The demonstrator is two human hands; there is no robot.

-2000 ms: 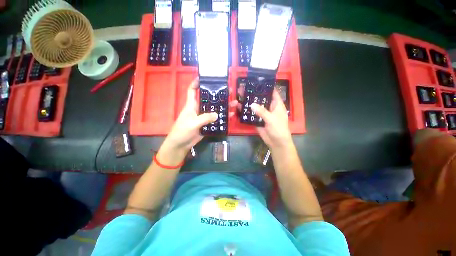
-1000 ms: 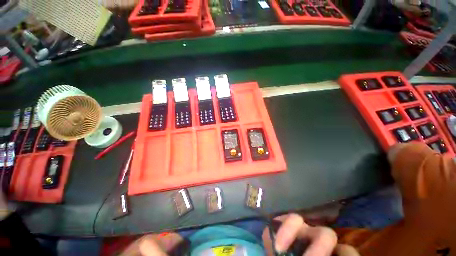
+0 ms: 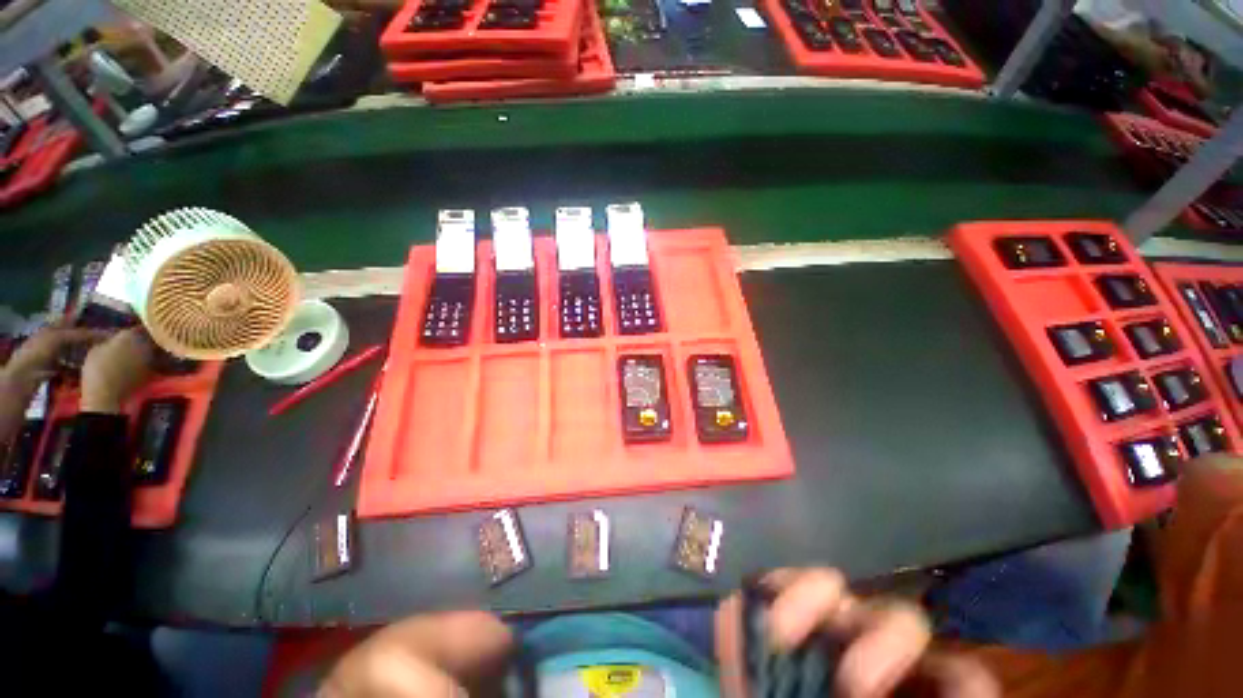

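My left hand is blurred and cut off by the bottom edge. A dark patch shows at its fingers; I cannot tell whether it holds something. My right hand, also blurred and low, grips a dark flip phone, mostly hidden by fingers and edge. Beyond them lies the red phone tray. Several open phones with bright screens stand in its back row. Two closed phones lie at the front row's right. Several batteries lie in a row before the tray.
A desk fan stands left, with a red marker pen and a slimmer pen by the tray. Another person's hands are over a left tray. A right tray holds closed phones; an orange sleeve is beside it.
My hands have dropped from above the tray to the bottom edge, and the two glowing open phones are out of sight there. The view has tilted up. Another person's hands have reached in at left.
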